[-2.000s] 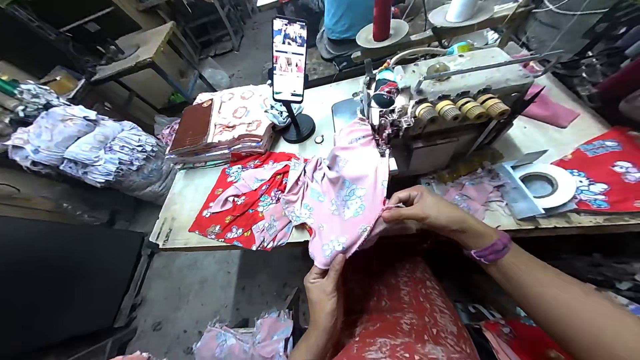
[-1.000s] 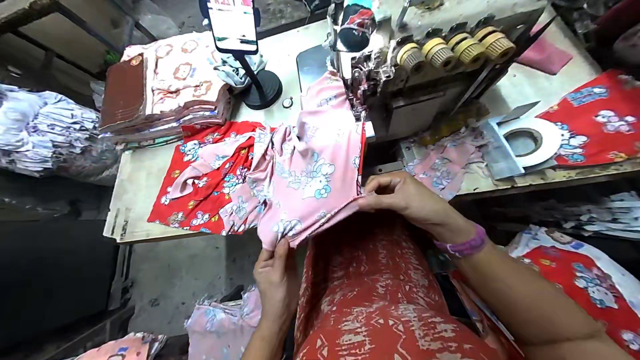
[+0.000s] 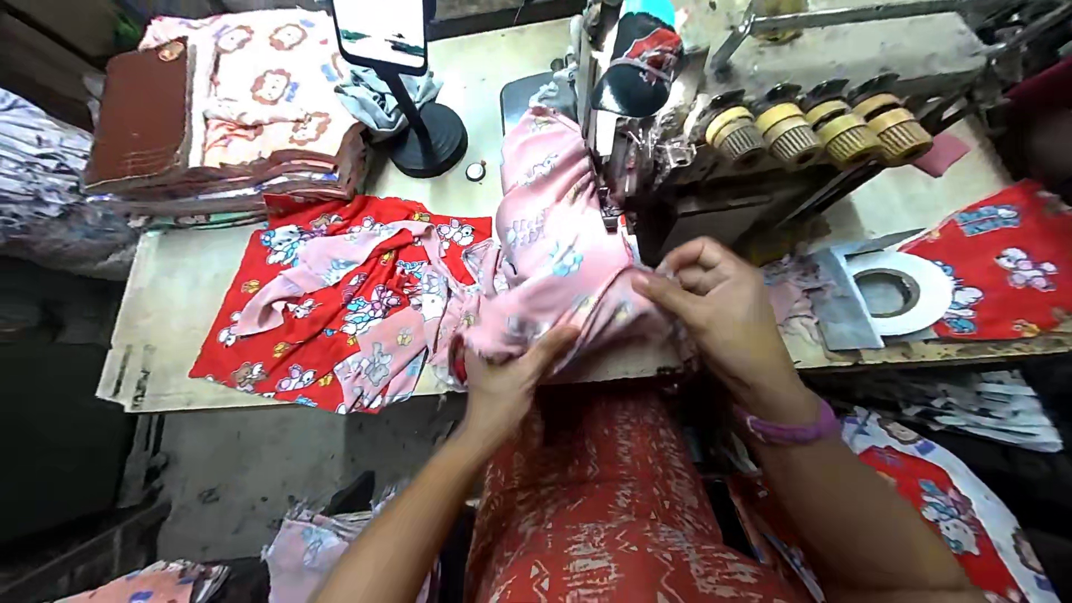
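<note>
Pink printed fabric (image 3: 553,226) lies under the head of a sewing machine (image 3: 636,159), an overlock type by its look, and runs down to the table's front edge. My left hand (image 3: 511,377) grips its lower left part, with the fingers partly hidden under the cloth. At the lower right, close to the machine, my right hand (image 3: 712,301) pinches the fabric's edge between thumb and fingers. To the left, red printed fabric (image 3: 335,293) with pink pieces on it touches the pink cloth. Several yellow-ringed tension dials (image 3: 787,134) line the machine's front.
A phone (image 3: 381,33) on a black stand (image 3: 429,142) stands behind, beside stacked fabric (image 3: 268,92) with a brown cover. A white tape roll (image 3: 900,293) and more red fabric (image 3: 1005,260) lie at right. Cut pieces (image 3: 327,544) sit below the table (image 3: 167,335).
My left hand has moved up to the table's edge, and the pink cloth, spread flatter before, is now bunched and folded between my hands. The view has moved closer to the table.
</note>
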